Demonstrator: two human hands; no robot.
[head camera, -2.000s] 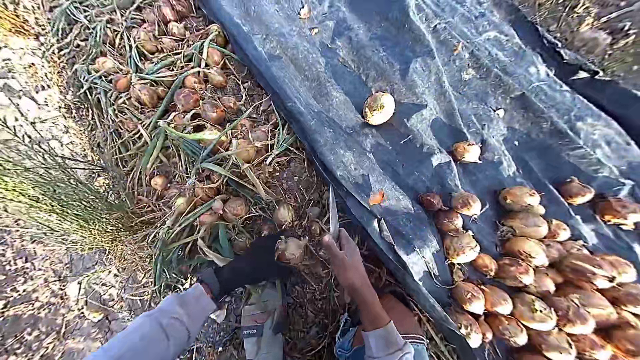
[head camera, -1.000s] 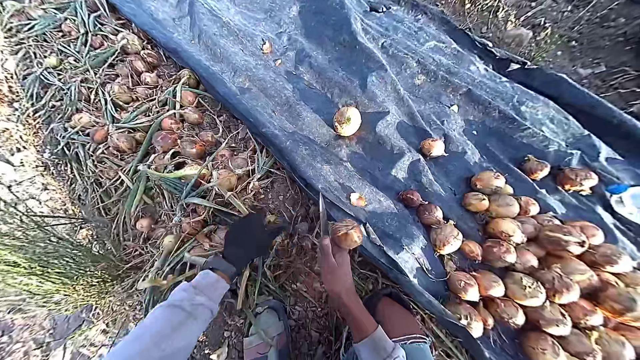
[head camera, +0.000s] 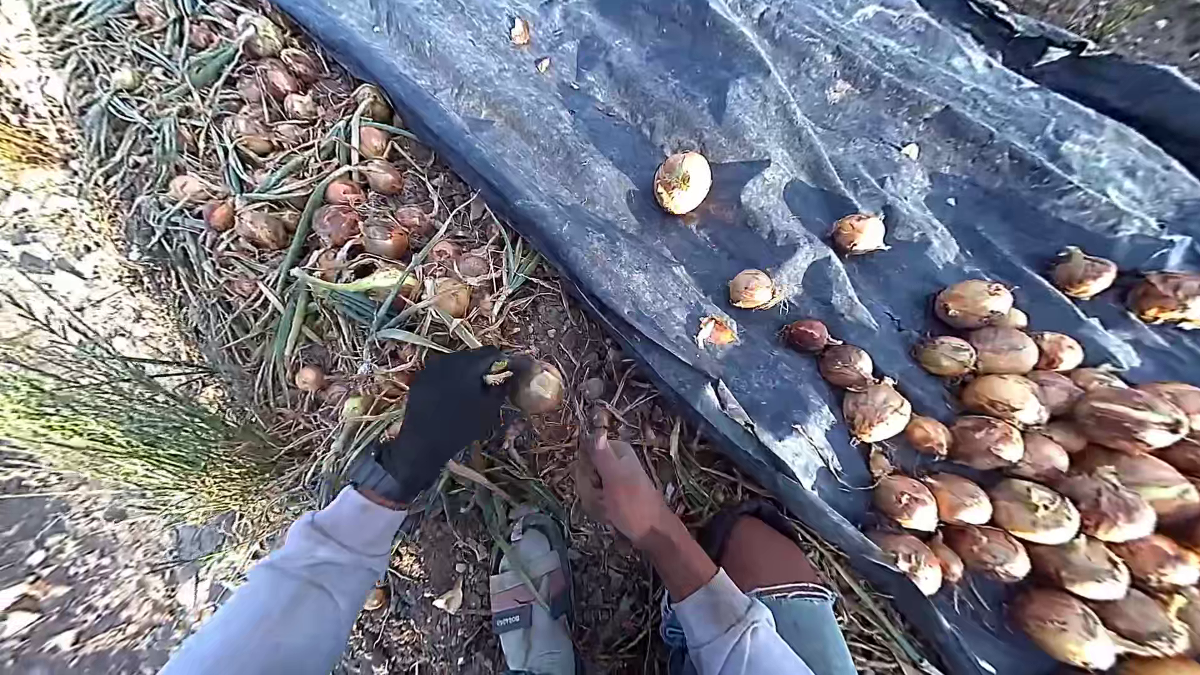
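Note:
My left hand, in a black glove, grips an onion that shows beyond its fingertips. Just right of that onion, my bare right hand is closed around a knife, whose blade is blurred and hard to make out. A small onion lies on the dark plastic sheet, with a larger onion farther up. Many trimmed onions are gathered at the sheet's right side.
Left of the sheet lies a long heap of onions with green and dry leaves. Grass grows at the left. My sandalled foot rests on soil below my hands. A piece of onion skin lies on the sheet.
The onion that was at my right hand is gone from there, and a small onion now lies on the sheet above the skin piece. My left hand, empty a second ago, now holds an onion.

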